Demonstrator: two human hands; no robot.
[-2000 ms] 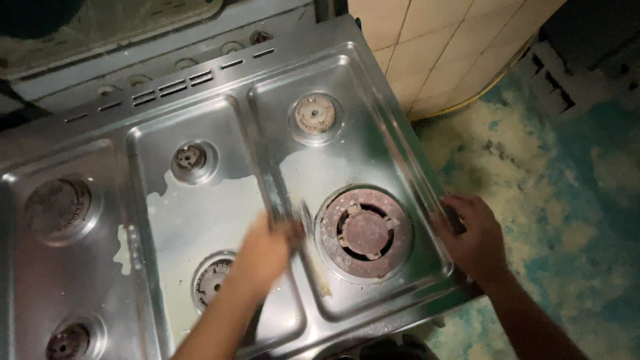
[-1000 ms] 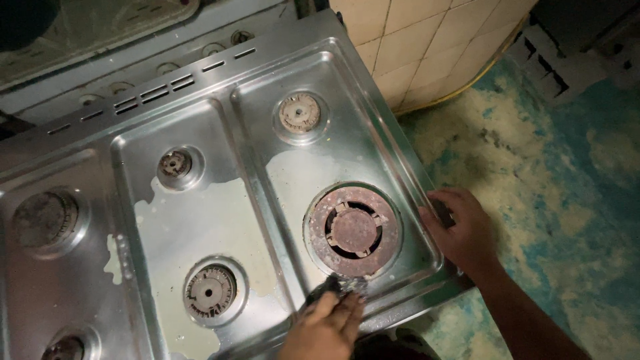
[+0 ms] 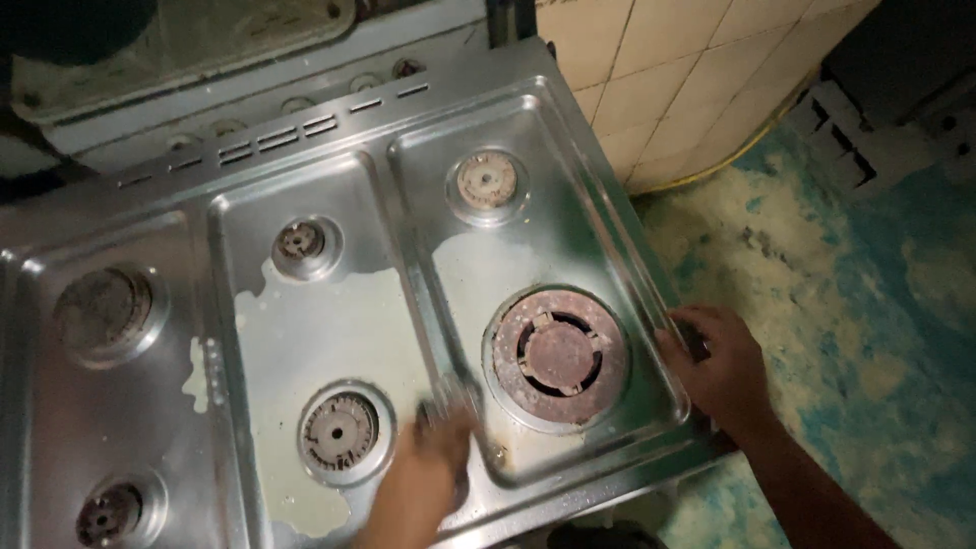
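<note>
A stainless steel gas cooktop [image 3: 488, 259] with several burners fills the view, and cloudy liquid [image 3: 335, 320] pools over its middle and right pans. My left hand [image 3: 427, 465], blurred, is on the ridge between those pans, just left of the large rusty ring burner [image 3: 560, 354]. Its fingers are curled on a small scouring pad [image 3: 450, 400], mostly hidden by the hand and the blur. My right hand [image 3: 713, 358] rests on the cooktop's right rim, thumb on top and fingers curled at the edge; whether it holds anything cannot be told.
Behind the cooktop stands a grimy metal panel [image 3: 427, 34] with knob openings. A tiled wall [image 3: 671, 84] rises at the back right, edged by a yellow hose or cable [image 3: 705, 174]. The stained floor [image 3: 823, 366] lies right of the cooktop, with a pale object [image 3: 839, 137] farther back.
My left hand has moved from below the large ring burner to the ridge left of it, the pad still in it. My right hand has stayed on the right rim.
</note>
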